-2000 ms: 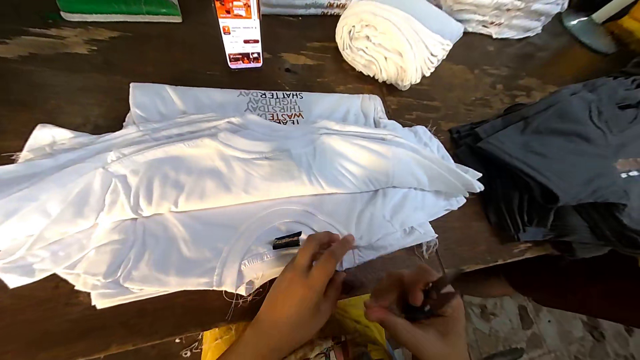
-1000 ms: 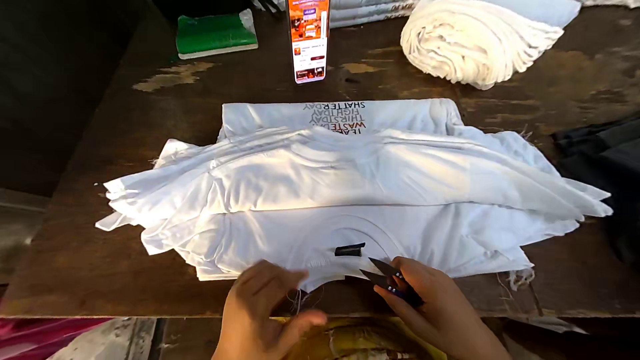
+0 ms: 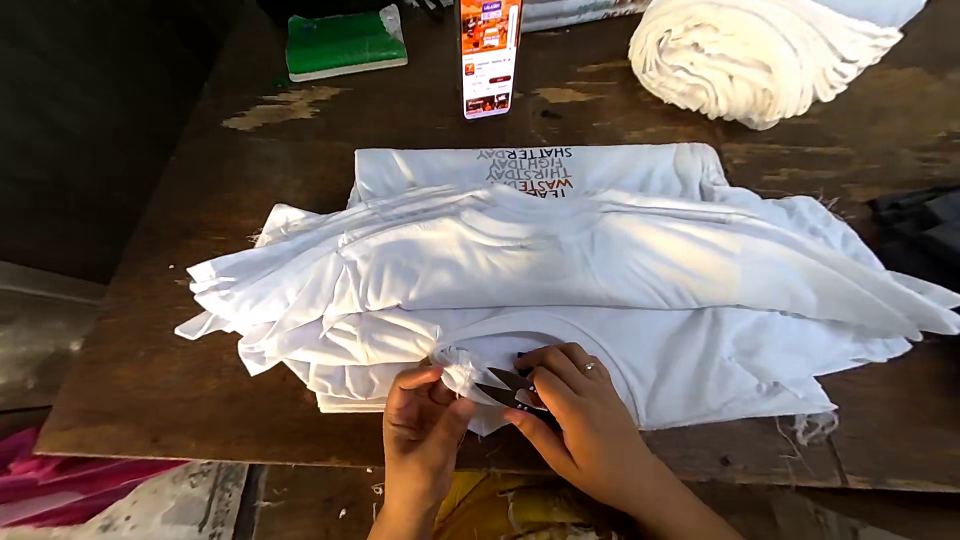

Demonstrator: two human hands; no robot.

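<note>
A pile of white T-shirts (image 3: pixel 525 262) lies on the wooden table. My left hand (image 3: pixel 424 427) pinches the neckline edge of the top T-shirt (image 3: pixel 690 360), where the fabric is bunched and loose threads show. In my right hand (image 3: pixel 581 412) are dark thread snips (image 3: pixel 517 394), their two blades apart and pointing left at the pinched fabric. A ring is on one finger of that hand. The dark neck label is mostly covered by my right fingers. More loose threads hang from the pile's lower right edge.
Behind the pile stands a lit smartphone (image 3: pixel 489 60). A green-covered pad (image 3: pixel 345 43) lies at the back left, a roll of white fabric (image 3: pixel 750 60) at the back right. Dark cloth (image 3: pixel 919 232) sits at the right. The table's front edge (image 3: pixel 225 460) runs below the pile; pink cloth (image 3: pixel 67 480) is beyond it.
My left hand, apart from the neckline one second ago, now pinches it. The snips in my right hand have come to the bunched fabric. The view has shifted from two seconds ago.
</note>
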